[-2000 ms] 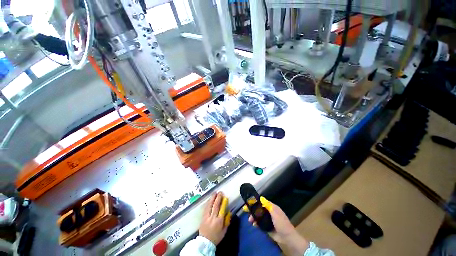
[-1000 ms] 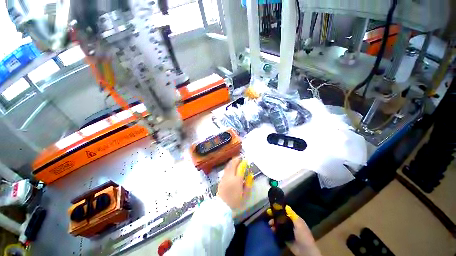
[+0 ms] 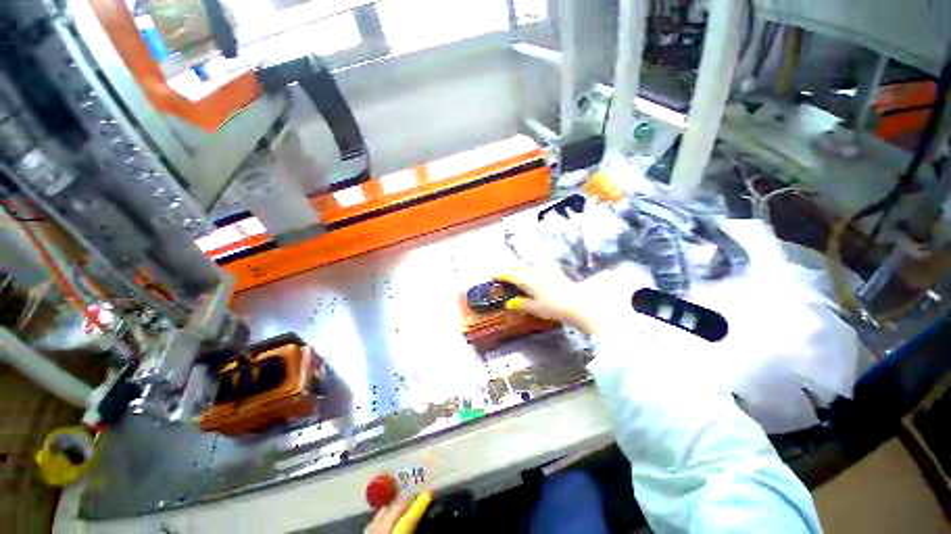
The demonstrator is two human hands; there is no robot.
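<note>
My right hand (image 3: 547,297), with yellow fingertips, grips the right end of a black oval housing (image 3: 486,296) on top of the right orange fixture (image 3: 511,329). The hand hides part of this housing. My left hand (image 3: 401,515) is cut off by the bottom edge, near the red button. A dark housing (image 3: 450,510) shows against its yellow finger, mostly out of the picture. The left orange fixture (image 3: 266,402) holds another black housing (image 3: 250,375). The metal machine head (image 3: 172,360) stands at that fixture's left side.
A black housing (image 3: 680,315) lies on white sheeting (image 3: 777,355) at the right, beside plastic bags with grey parts (image 3: 667,235). An orange axis cover (image 3: 438,216) runs behind the fixtures. The front rail has a red button (image 3: 382,490) and a green button (image 3: 471,415). Yellow tape (image 3: 67,456) lies far left.
The machine head has moved from the right fixture to the left one. My right hand has left the held housing and reached the right fixture. My left hand has drawn back to the bottom edge.
</note>
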